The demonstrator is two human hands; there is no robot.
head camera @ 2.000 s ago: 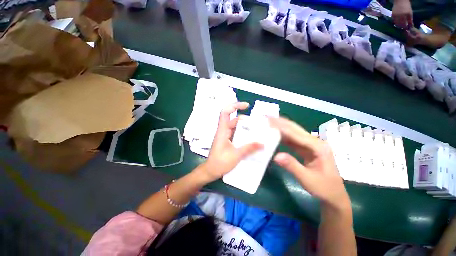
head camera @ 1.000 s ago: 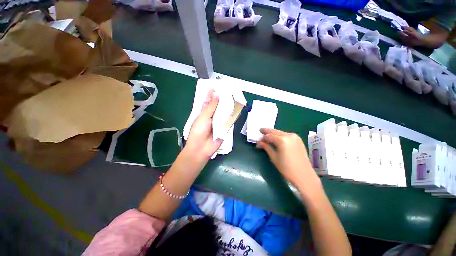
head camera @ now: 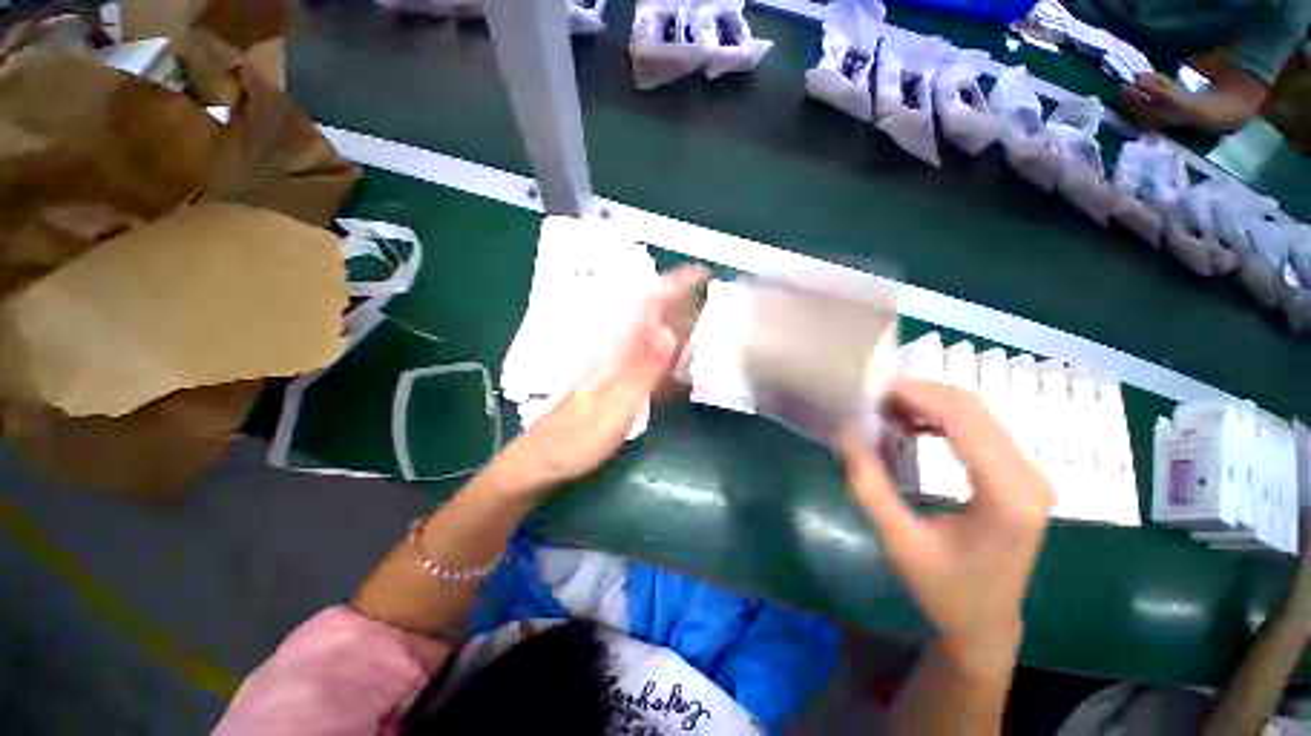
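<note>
My right hand [head camera: 956,496] grips a blurred flat piece [head camera: 817,345], grey-tan on its face with a white edge, tilted above the bench. My left hand [head camera: 611,396] is raised with fingers extended beside the low pile of small white cards [head camera: 719,345]; nothing shows in it. The larger stack of white cards [head camera: 575,309] lies to the left of that pile, partly behind my left hand. A row of white retail boxes [head camera: 1086,439] stands at right, its near end partly hidden by my right hand.
Crumpled kraft paper [head camera: 187,309] and loose white bands [head camera: 446,417] lie at left. A grey post [head camera: 544,115] rises at the bench's white edge. Bagged products [head camera: 992,115] line the far belt. More boxes [head camera: 1222,475] stand far right. Another person's hand [head camera: 1193,101] is opposite.
The folded white piece with a tan inside has left my left hand. My right hand has lifted and moved right, now holding a flat piece. The bagged products have shifted slightly right.
</note>
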